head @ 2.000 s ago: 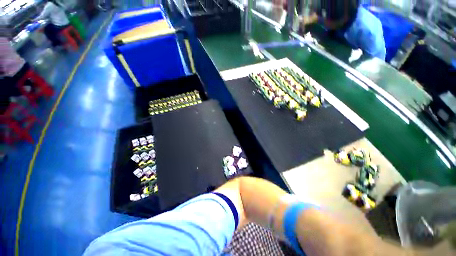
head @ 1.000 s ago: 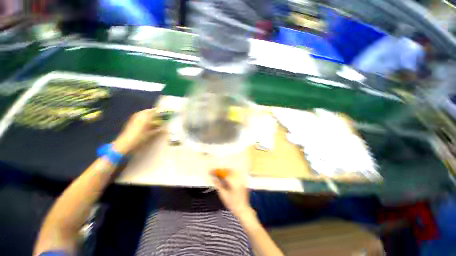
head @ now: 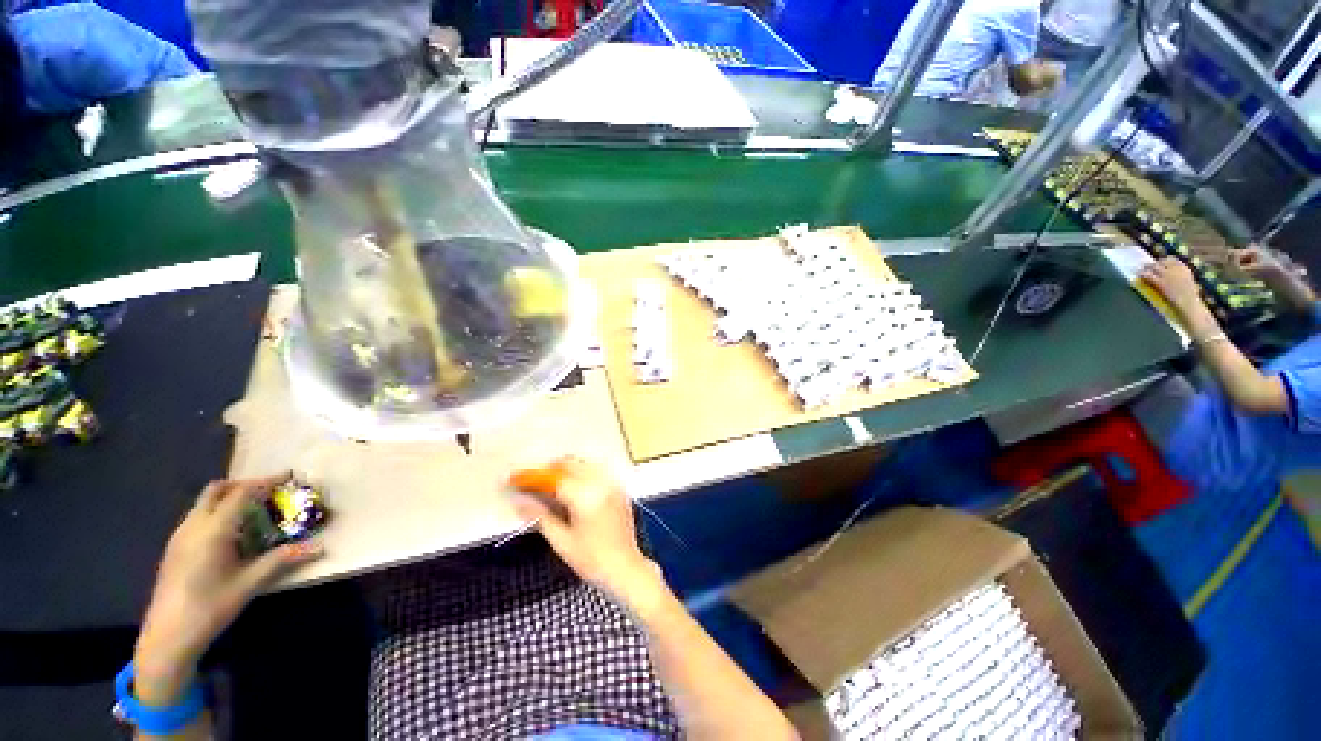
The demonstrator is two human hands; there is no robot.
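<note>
My left hand (head: 217,557), with a blue wristband, holds a small circuit board (head: 296,510) with green, yellow and dark parts at the left front of the tan work board (head: 391,500). My right hand (head: 587,524) holds an orange-gripped tool, likely a soldering iron (head: 538,479), over the front edge of the work board. A thin pale strand, perhaps solder wire, shows by my right fingers. White plug housings (head: 855,326) lie massed on a brown cardboard sheet (head: 695,405), with a short row of them apart at its left.
A clear fume hood (head: 326,369) hangs over the work board. More boards (head: 44,379) lie on the black mat (head: 160,420) at left. An open carton (head: 811,623) of white housings stands below the bench. The green conveyor (head: 652,200) runs behind. Another worker's arm (head: 1224,355) is at right.
The view has swung right from the trays to the work board and housings. Since a second ago, the circuit board in my left hand has come to the board's front left.
</note>
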